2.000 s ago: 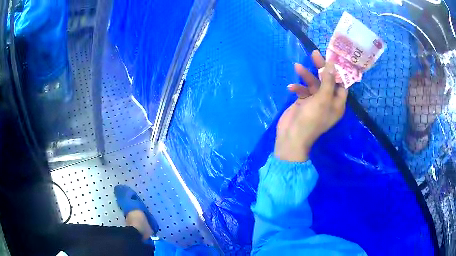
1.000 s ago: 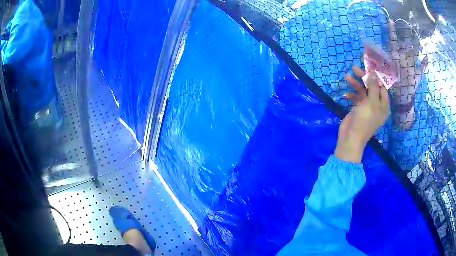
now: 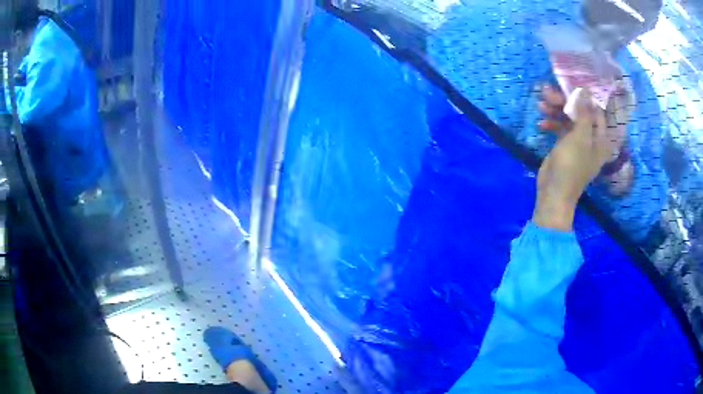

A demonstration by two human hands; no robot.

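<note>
My right hand (image 3: 574, 150) is stretched out at the upper right, in a light blue sleeve (image 3: 532, 300) with a gathered cuff. It holds pink-red banknotes (image 3: 582, 73) pinched between its fingers. Its other fingers are spread to the left of the notes. The notes are blurred and their number cannot be told. Another person's forearm (image 3: 618, 173), with a band at the wrist, shows just behind my hand. Whether that person touches the notes cannot be told. My left hand is not in view.
Deep blue sheeting (image 3: 470, 231) fills the middle, beside a metal post (image 3: 277, 138). A dark curved edge (image 3: 493, 127) borders transparent grid-patterned material. A person in blue (image 3: 58, 100) stands at far left. A blue clog (image 3: 223, 346) rests on the perforated floor (image 3: 173, 338).
My right hand and the notes have moved right since two seconds ago, close to the other person's forearm. The notes stay pinched. The view has shifted slightly, and the person at left shows more fully.
</note>
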